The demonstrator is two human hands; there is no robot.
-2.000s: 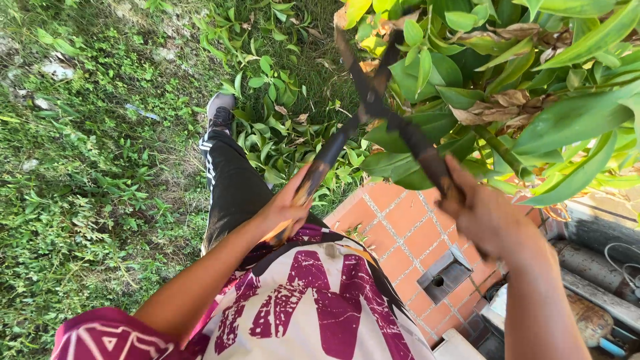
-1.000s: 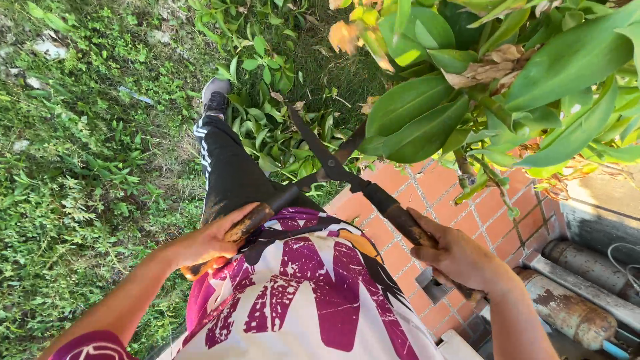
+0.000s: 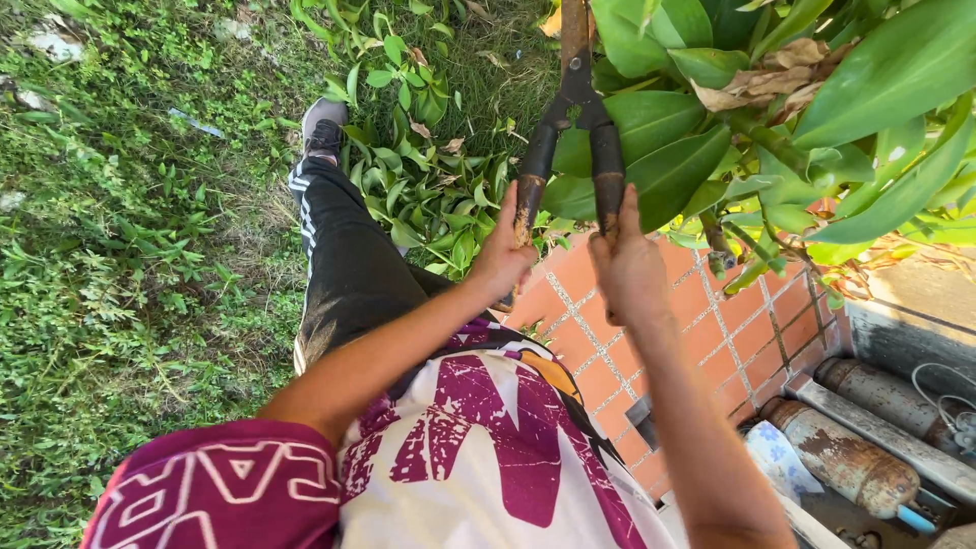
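Note:
A pair of hedge shears with worn dark handles points away from me, its handles close together and its blade end cut off by the top edge of the view. My left hand is wrapped round the left handle. Round the right handle is my right hand. Broad green leaves of a bushy plant lie right beside and behind the shears, with dry brown leaves among them. Below the foliage a thick cut stem shows.
Cut leafy stems lie on the grass near my shoe. Weedy ground spreads on the left. Orange floor tiles lie under the plant. Rusty gas cylinders rest by a low ledge at the lower right.
The shears' handles, wide apart one second ago, have come close together. Both hands have moved forward with the shears, which now point up the view beside the plant.

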